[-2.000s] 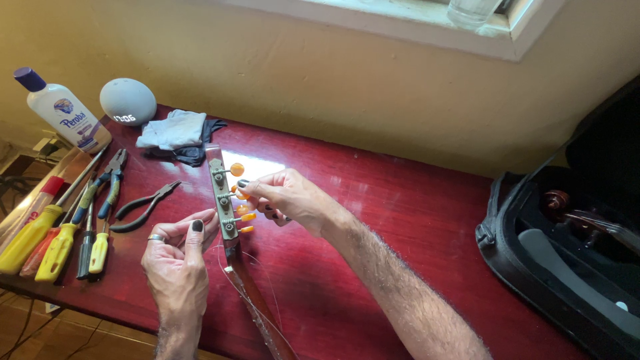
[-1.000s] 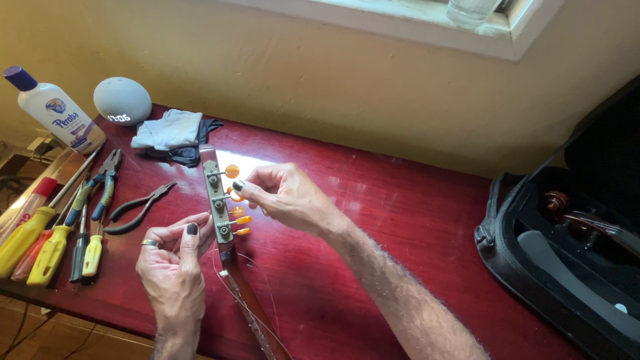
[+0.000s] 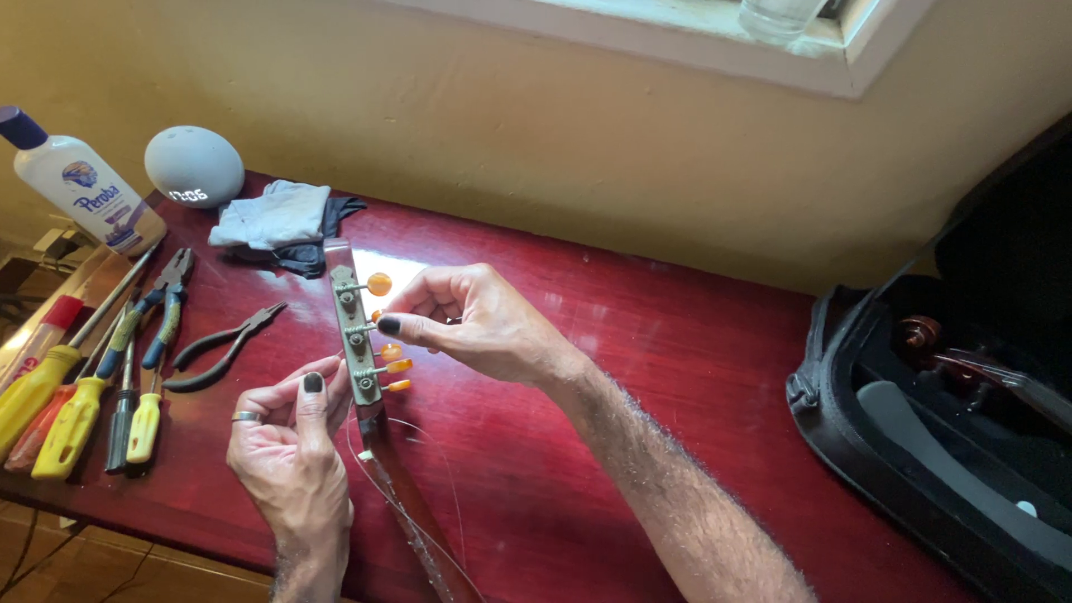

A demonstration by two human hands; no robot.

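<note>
The headstock (image 3: 341, 251) of a stringed instrument lies on its side on a dark red table, its neck (image 3: 419, 519) running toward the bottom edge. Metal tuning machines (image 3: 353, 331) with amber tuning buttons (image 3: 379, 284) line it. My right hand (image 3: 469, 322) pinches the middle amber tuning button between thumb and index finger. On the other side, my left hand (image 3: 293, 444), with a ring, has thumb and fingertips together at the headstock's edge; whether a string end is between them cannot be made out. A loose thin string (image 3: 456, 486) loops beside the neck.
Left of the hands lie small pliers (image 3: 222, 343), combination pliers (image 3: 163, 306) and several screwdrivers (image 3: 71, 427). Behind are a bottle (image 3: 92, 193), a round smart speaker (image 3: 194, 166) and folded cloths (image 3: 272, 216). An open black case (image 3: 837, 410) holding a scrolled instrument stands at the right.
</note>
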